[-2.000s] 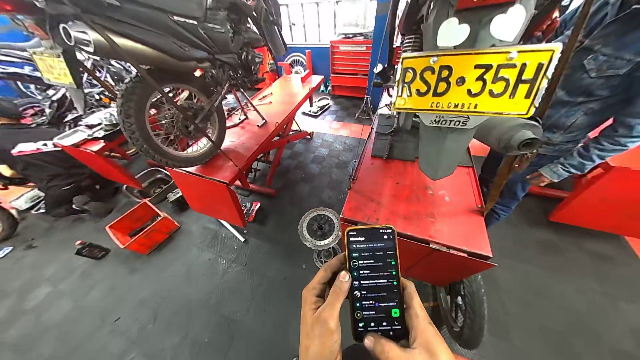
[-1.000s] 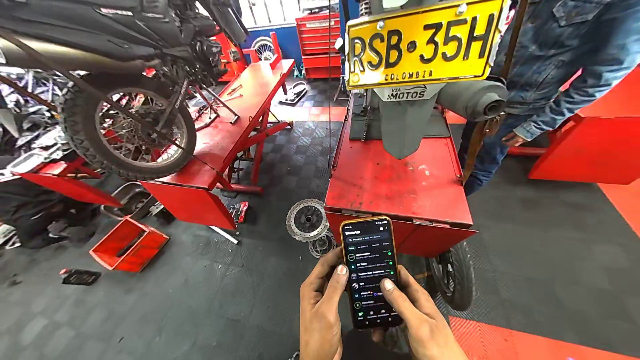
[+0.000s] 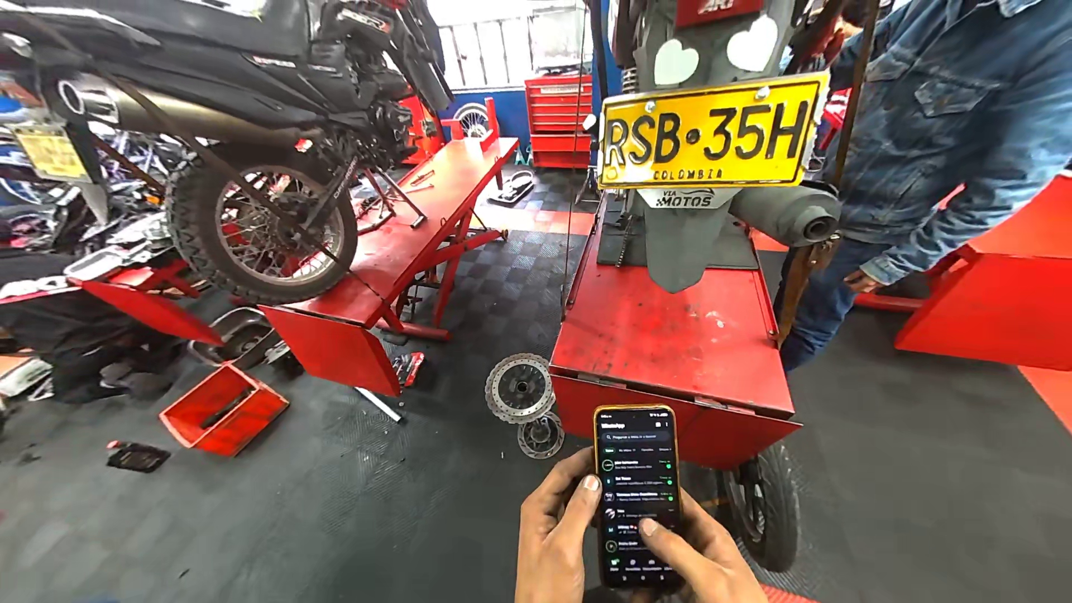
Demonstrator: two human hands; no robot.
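A smartphone (image 3: 638,494) in a yellow-edged case stands upright between my two hands, its lit screen showing a dark list of chats. My left hand (image 3: 557,528) grips its left side, thumb along the edge. Around the lower right side is my right hand (image 3: 703,548), with the thumb over the lower part of the screen. Just beyond the phone is the red motorcycle lift table (image 3: 670,335), carrying the rear of a motorcycle with a yellow licence plate (image 3: 712,132). On the floor left of this lift lie a brake disc (image 3: 519,388) and a smaller disc (image 3: 541,437).
A black motorcycle (image 3: 268,222) stands on another red lift (image 3: 452,188) at left. Near it on the floor are a red open box (image 3: 224,410) and a metal bar (image 3: 379,404). A person in denim (image 3: 938,126) stands at right. A loose wheel (image 3: 764,507) sits under the nearer lift.
My right thumb has moved over the screen from its lower edge, where it was two seconds ago. Both hands keep hold of the phone. The view has shifted.
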